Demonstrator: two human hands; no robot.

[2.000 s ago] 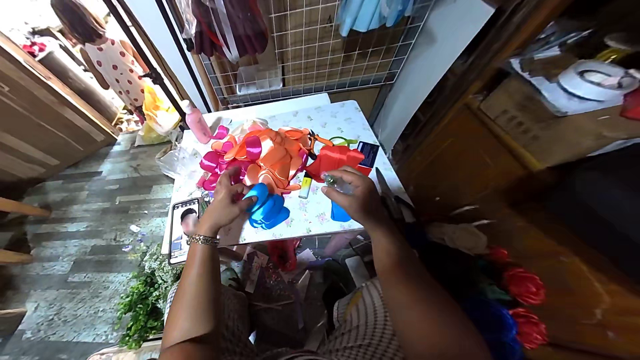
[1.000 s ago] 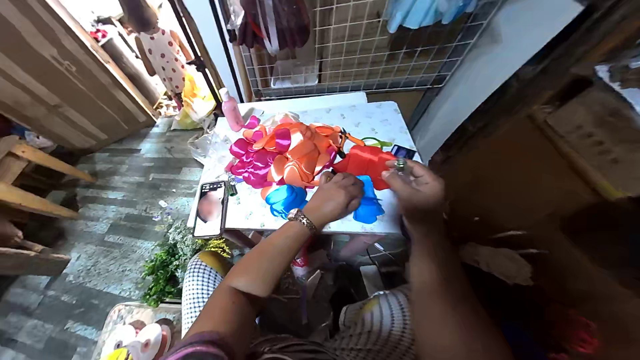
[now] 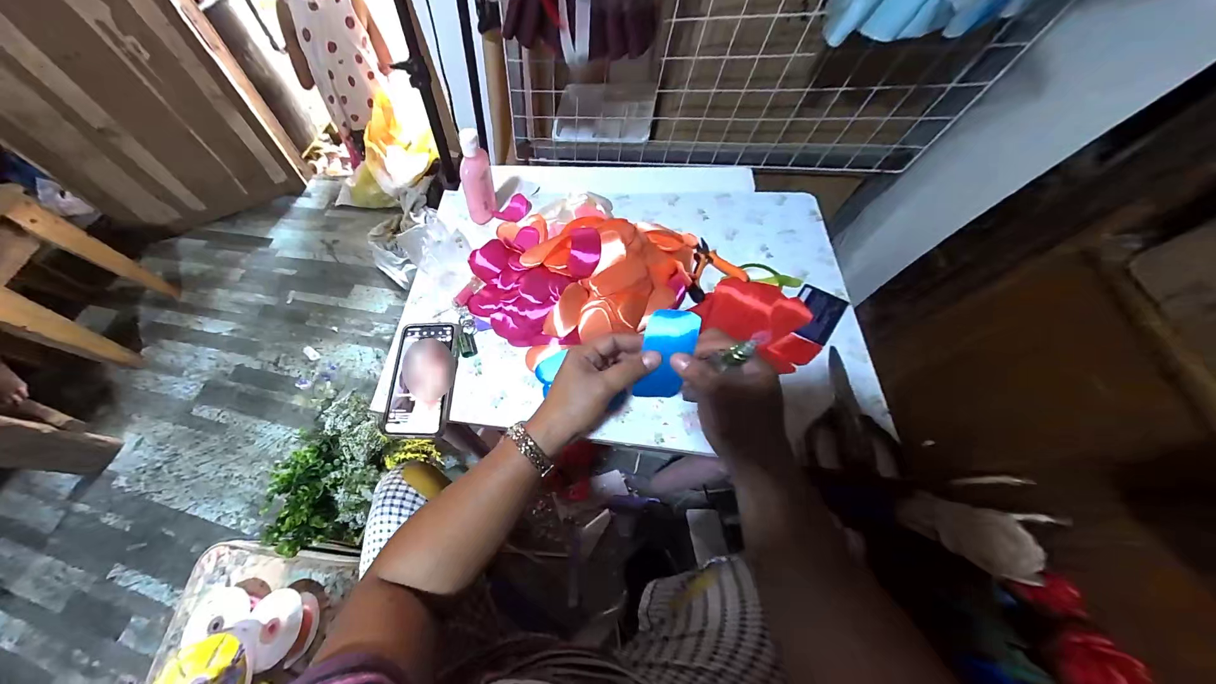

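A piece of blue satin ribbon (image 3: 668, 353) is held up between both hands over the near part of the table. My left hand (image 3: 600, 372) pinches its left edge between thumb and fingers. My right hand (image 3: 730, 380) grips its right edge and also holds a small lighter-like object (image 3: 737, 353), not clearly seen. More blue ribbon (image 3: 548, 365) lies partly hidden behind my left hand. Beyond the hands are heaps of orange ribbon petals (image 3: 622, 271) and magenta ones (image 3: 521, 294), with red ribbon (image 3: 755, 313) at the right.
A phone (image 3: 419, 380) with a lit screen lies at the left table edge, near a small green bottle (image 3: 466, 338). A pink bottle (image 3: 478, 179) stands at the back left. Orange-handled pliers (image 3: 719, 263) lie behind the red ribbon. A person in a dotted dress (image 3: 334, 62) stands beyond.
My left hand, earlier over the blue ribbon on the table, now holds a blue piece up against my right hand. The view has shifted.
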